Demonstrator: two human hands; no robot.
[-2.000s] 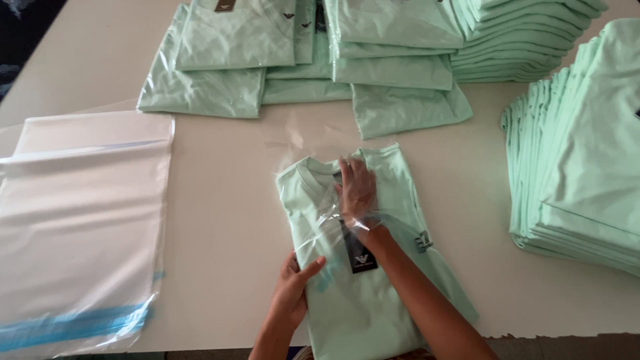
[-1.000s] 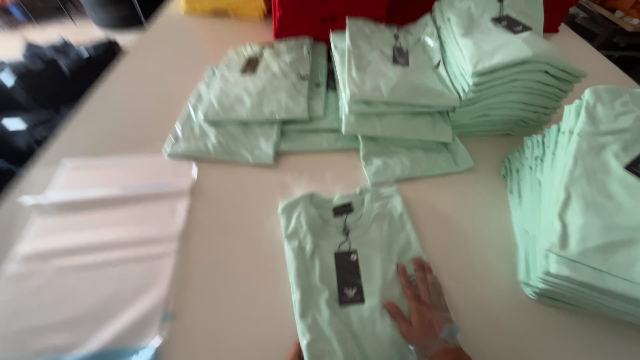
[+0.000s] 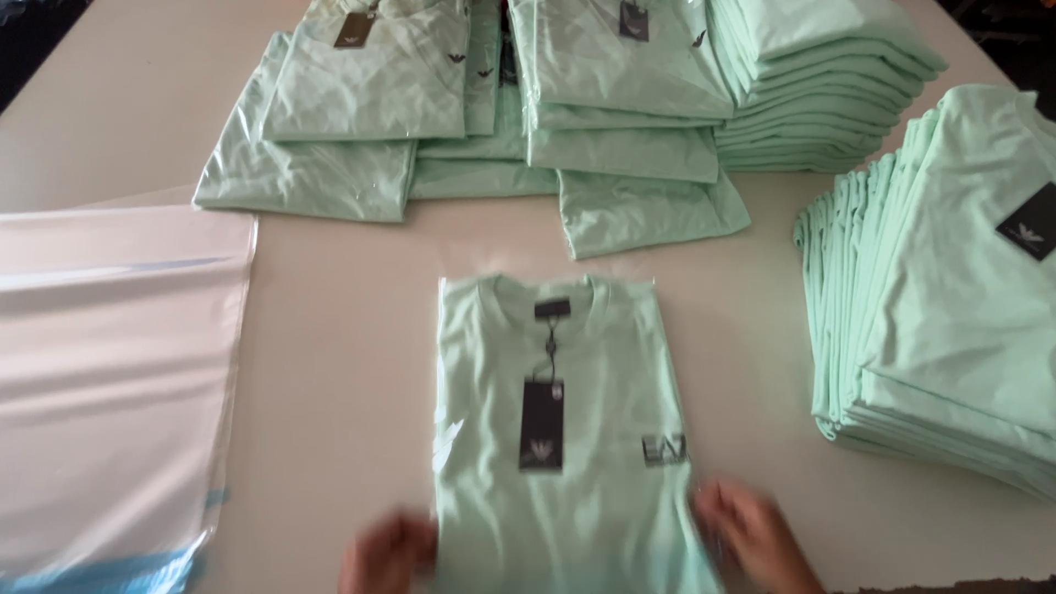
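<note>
A folded mint-green T-shirt [image 3: 577, 511] lies in a clear plastic bag on the table, neckline away from me. A black hang tag [image 3: 541, 425] hangs from its neck label, and a dark chest print [image 3: 664, 450] shows on the right. My left hand [image 3: 392, 553], blurred, is at the bag's lower left edge, its fingers seemingly pinching the plastic. At the lower right edge, my right hand [image 3: 747, 528] is blurred too, thumb and fingers drawn together at the bag's side. Whether either one grips firmly is hard to tell.
Flat clear plastic bags with a blue strip [image 3: 115, 371] lie at the left. Bagged mint shirts [image 3: 371, 107] are piled at the back. A tall stack of folded shirts [image 3: 825, 91] stands behind right, another stack [image 3: 949, 330] at the right. The table's far left edge borders a dark area.
My right hand, inside the bag on the shirt two seconds ago and flat on its front one second ago, is now at the bag's right edge. The hang tag lies straight below the neck.
</note>
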